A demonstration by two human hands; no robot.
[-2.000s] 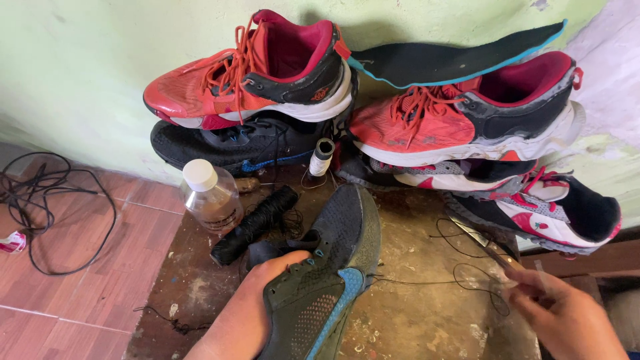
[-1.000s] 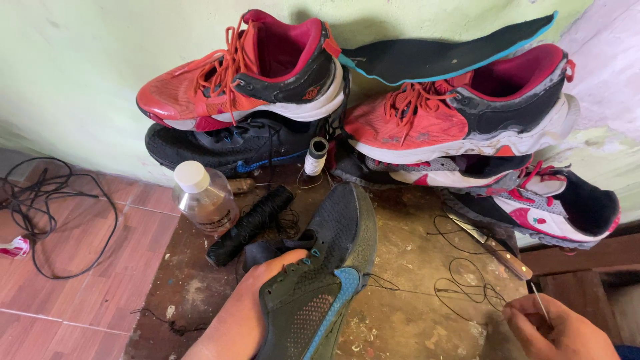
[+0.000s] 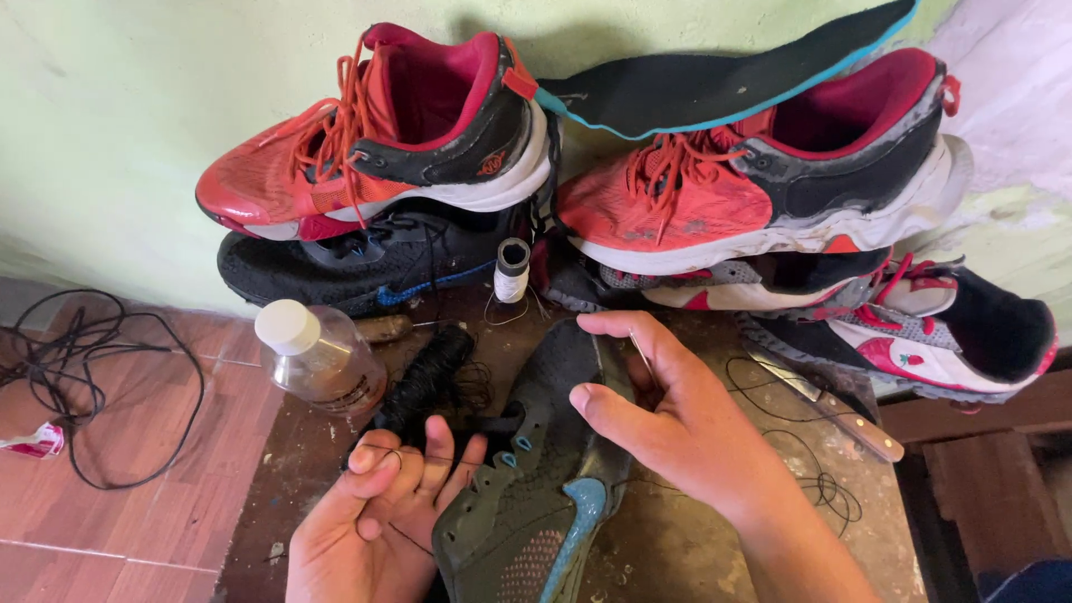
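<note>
A black sneaker with a blue stripe (image 3: 536, 486) lies on the worn work surface between my hands. My left hand (image 3: 377, 511), palm up at the sneaker's left, pinches black thread (image 3: 410, 540) between thumb and index finger, the other fingers spread. My right hand (image 3: 662, 402) is over the toe, with a thin metal needle or awl (image 3: 641, 356) held against its fingers; the thumb and index finger are apart. Black thread also runs from the sneaker's right side to a loose coil (image 3: 829, 494). A wooden-handled knife (image 3: 863, 431) lies at the right.
Behind stand red sneakers (image 3: 276, 180), (image 3: 670, 201), a black sneaker (image 3: 310, 268), white-and-pink shoes (image 3: 938, 343) and an insole (image 3: 720, 88). Nearer are a white thread spool (image 3: 512, 272), a capped bottle (image 3: 322, 360), a black thread bundle (image 3: 427, 377) and a wooden-handled tool (image 3: 385, 327). Black cord (image 3: 117, 394) lies over floor tiles.
My right hand has moved left from beside the knife to the sneaker's toe, carrying the thin metal tool. My left hand has let go of the sneaker, turned palm up and taken hold of thread.
</note>
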